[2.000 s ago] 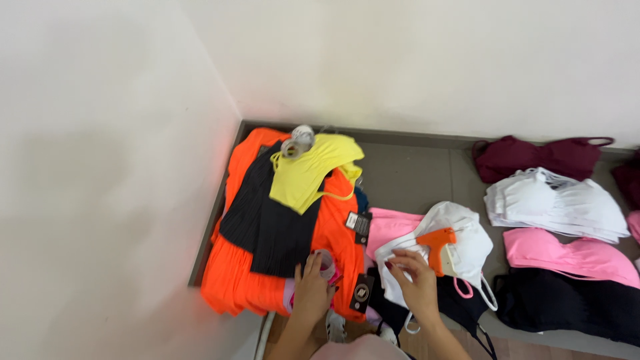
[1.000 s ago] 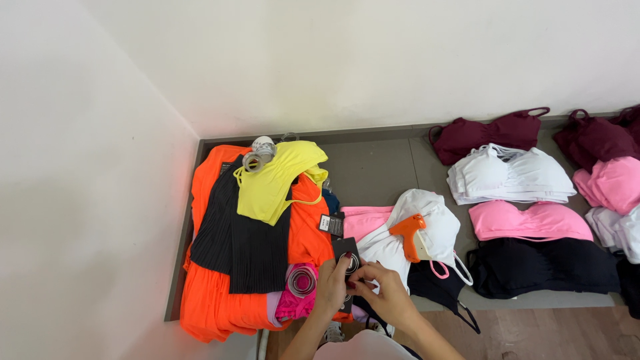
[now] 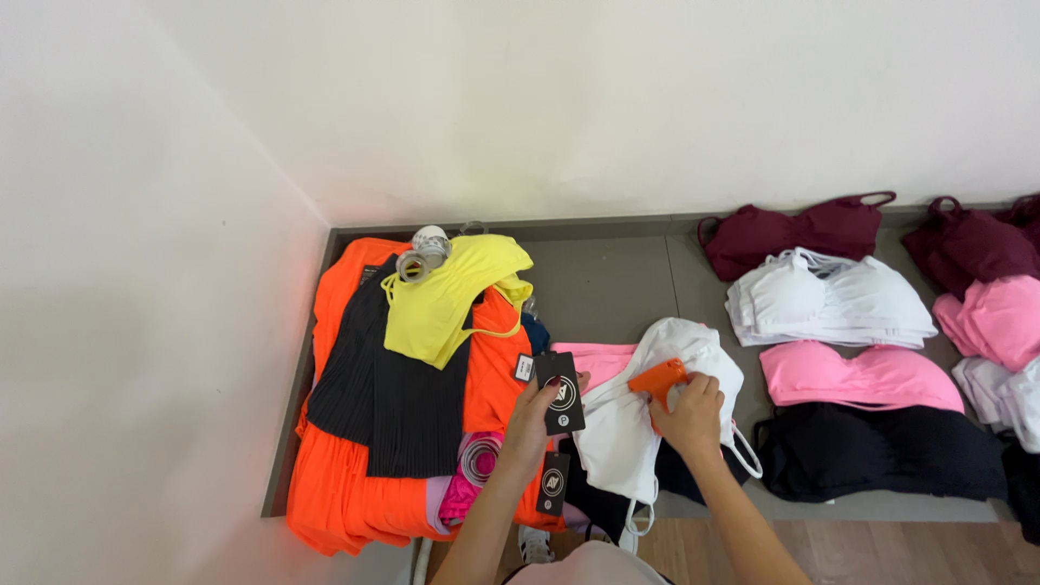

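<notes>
My left hand (image 3: 532,414) holds a black cardboard hang tag (image 3: 561,393) with a round white logo, thumb on its face. My right hand (image 3: 691,410) is closed around the orange tagging gun (image 3: 658,382), which rests over a white bra top (image 3: 686,345). Under that top lies pink fabric (image 3: 593,361). A second black hang tag (image 3: 552,483) lies on the orange garments (image 3: 357,496) below my left hand. On the orange pile are black pleated garments (image 3: 414,406) and a yellow top (image 3: 447,296). A roll of stickers (image 3: 481,459) sits on magenta fabric (image 3: 461,497).
Clear tape rolls (image 3: 413,266) stand by the yellow top. To the right, on the grey shelf (image 3: 601,276), lie maroon (image 3: 796,231), white (image 3: 829,301), pink (image 3: 861,375) and black (image 3: 881,451) bra tops, with more beyond. Walls border the shelf at the left and back.
Both hands were together at the black tag a second ago. My right hand has moved right and taken hold of the orange tagging gun; my left keeps the tag.
</notes>
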